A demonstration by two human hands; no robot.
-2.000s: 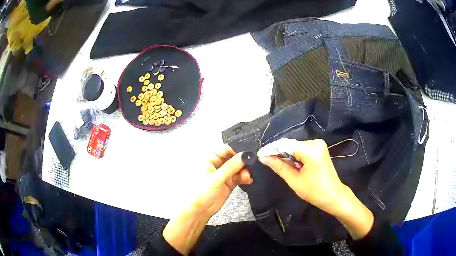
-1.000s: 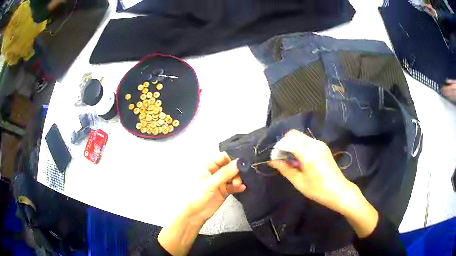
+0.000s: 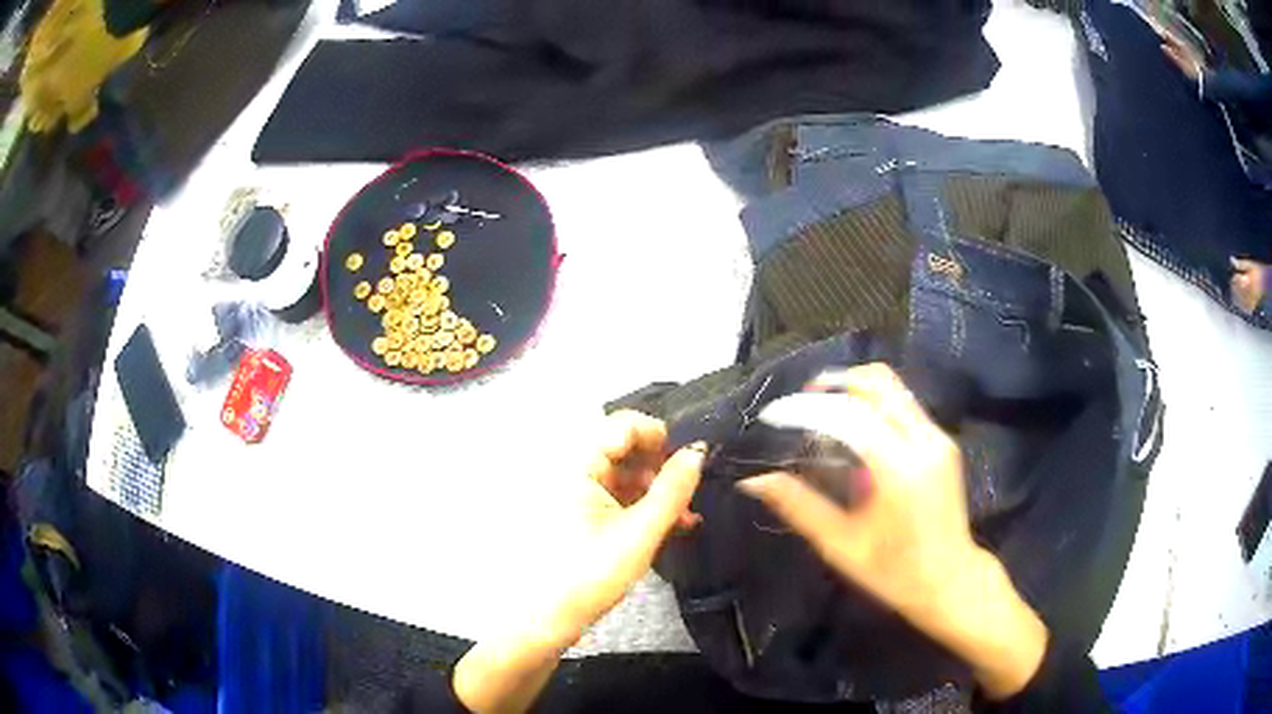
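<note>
Dark denim trousers (image 3: 865,586) lie in front of me, with a striped brown lining and blue waistband (image 3: 837,265) spread behind. My left hand (image 3: 600,537) pinches the left edge of the dark denim between thumb and fingers. The dark button seen there earlier is mostly hidden by the thumb. My right hand (image 3: 886,516) is just to the right over the denim, blurred, with a white wrap at the fingers and a pink-red bit of the snips (image 3: 861,484) in the palm. The needle cannot be made out.
A round black tray with a red rim (image 3: 555,261) holds yellow buttons (image 3: 419,314) and a few dark ones. Left of it are spools (image 3: 258,244), a red packet (image 3: 257,395) and a black phone (image 3: 149,392). Black trousers (image 3: 614,84) lie at the back. Another person's hand (image 3: 1246,285) is at the right edge.
My left thumb now covers the dark button it held up before. My right hand has turned and blurred over the denim, and the thread loop beside it no longer shows clearly.
</note>
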